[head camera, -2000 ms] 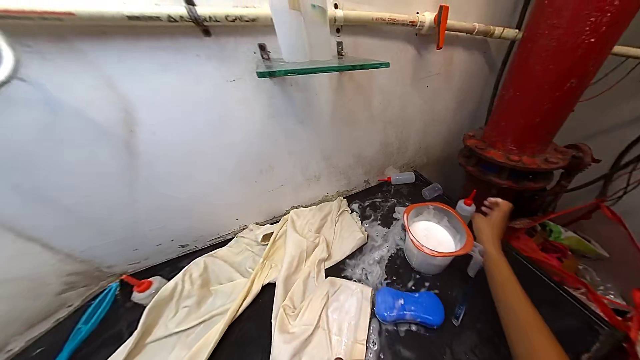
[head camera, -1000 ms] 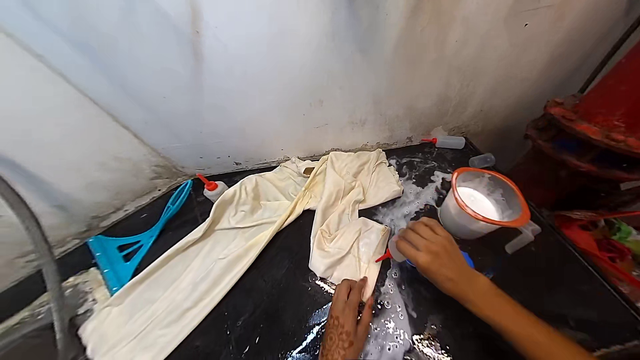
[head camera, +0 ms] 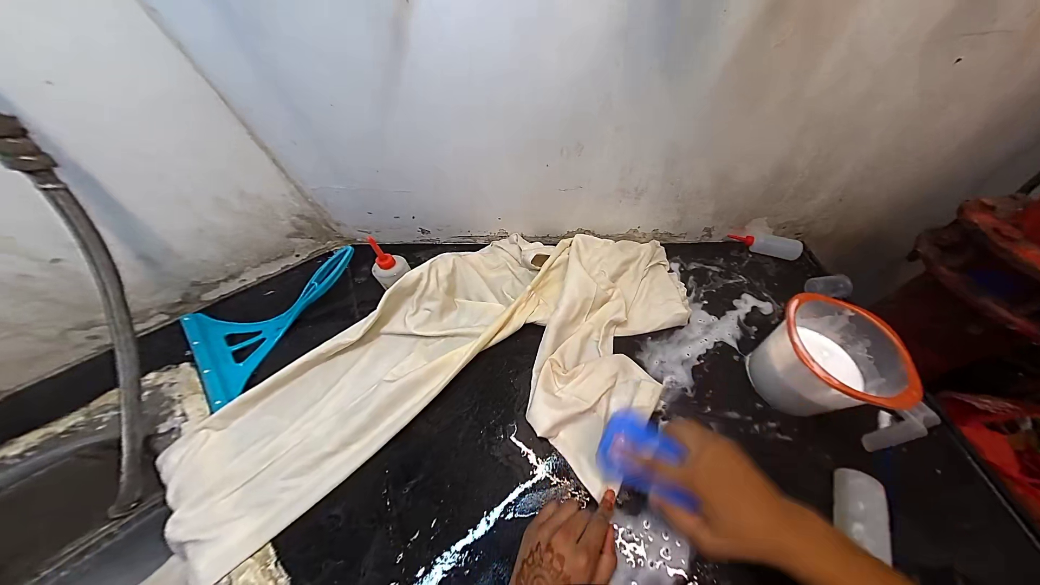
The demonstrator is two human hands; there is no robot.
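Cream cloth trousers (head camera: pixel 325 398) lie spread on the black counter, one leg bent toward me. My right hand (head camera: pixel 715 487), blurred, holds a blue scrubbing brush (head camera: pixel 642 455) against the end of the bent leg. My left hand (head camera: pixel 567 543) rests at that same leg end, its fingertips on the edge of the cloth. Whether those fingers pinch the cloth is unclear. Right of the brush stands a clear mug with an orange rim (head camera: pixel 841 349), holding white foamy liquid. White suds (head camera: pixel 707 333) lie between the mug and the trousers.
A turquoise squeegee (head camera: pixel 236 349) and a red-tipped squeeze bottle (head camera: pixel 388 266) are at the left. Another such bottle (head camera: pixel 776 246) lies by the wall. A translucent bottle (head camera: pixel 861 512) is near the right front. A grey hose (head camera: pixel 114 325) hangs over the sink edge at the left.
A second ago my right hand was at a red-tipped bottle by the leg end; now it holds the blue brush there. My left hand stays beside the cloth. The view has swung left since two seconds ago.
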